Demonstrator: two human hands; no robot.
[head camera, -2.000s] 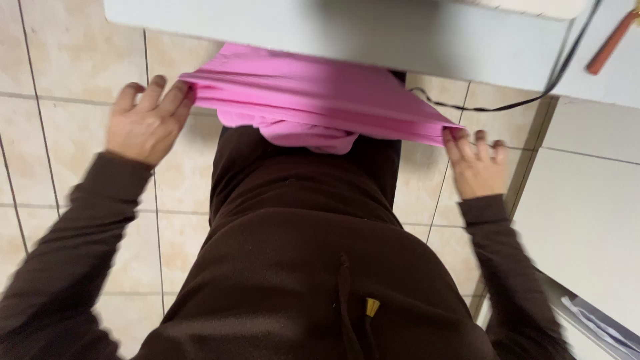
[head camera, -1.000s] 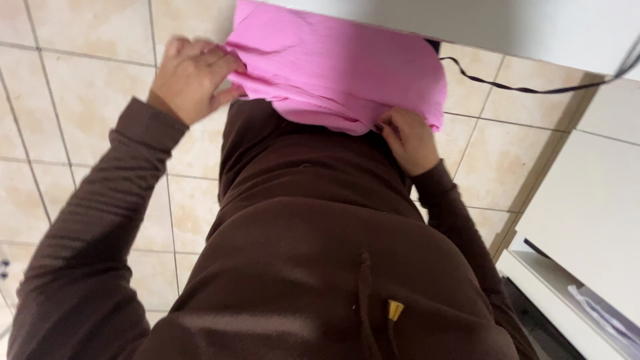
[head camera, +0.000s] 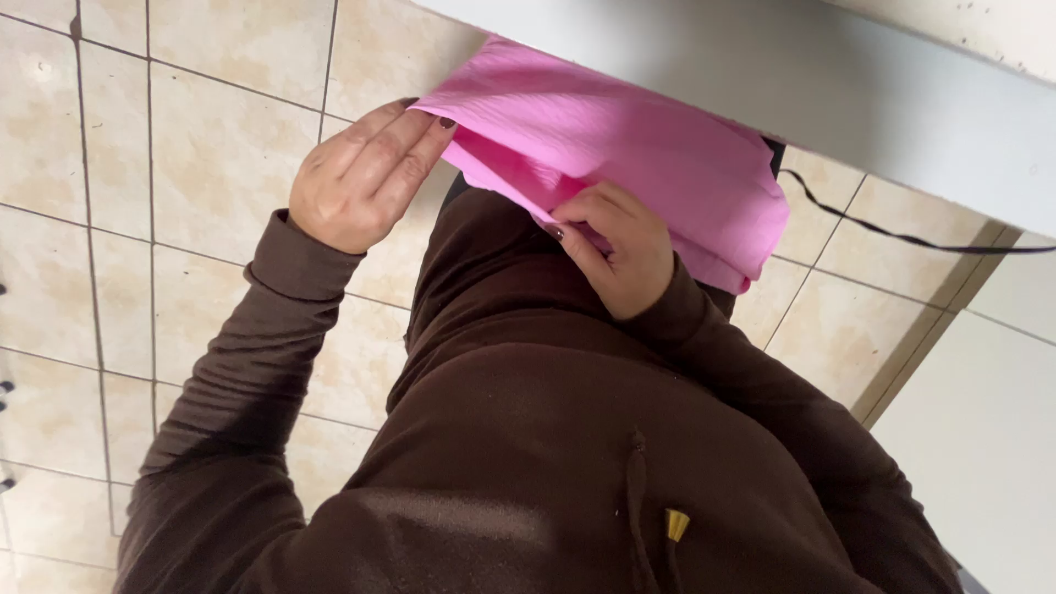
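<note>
A pink piece of fabric (head camera: 660, 173) lies over my lap, its far side hidden beneath the edge of a light-coloured table. At its left corner my left hand (head camera: 371, 177) pinches the edge between thumb and fingers. My right hand (head camera: 619, 243) grips the near edge around its middle, thumb and index finger closed on it. Between the two hands the fabric gapes, showing a deeper pink fold inside. The right end of the cloth hangs loose in layered folds.
The light table edge (head camera: 742, 74) runs across the top, just beyond the cloth. A black cable (head camera: 891, 235) hangs below it at the right. A white cabinet or panel (head camera: 982, 412) stands at the right. Beige floor tiles (head camera: 223, 132) show at the left.
Two seconds ago both hands held the fabric stretched at its opposite ends. My right hand has since moved inward to the near edge, and the fabric now gapes between the hands.
</note>
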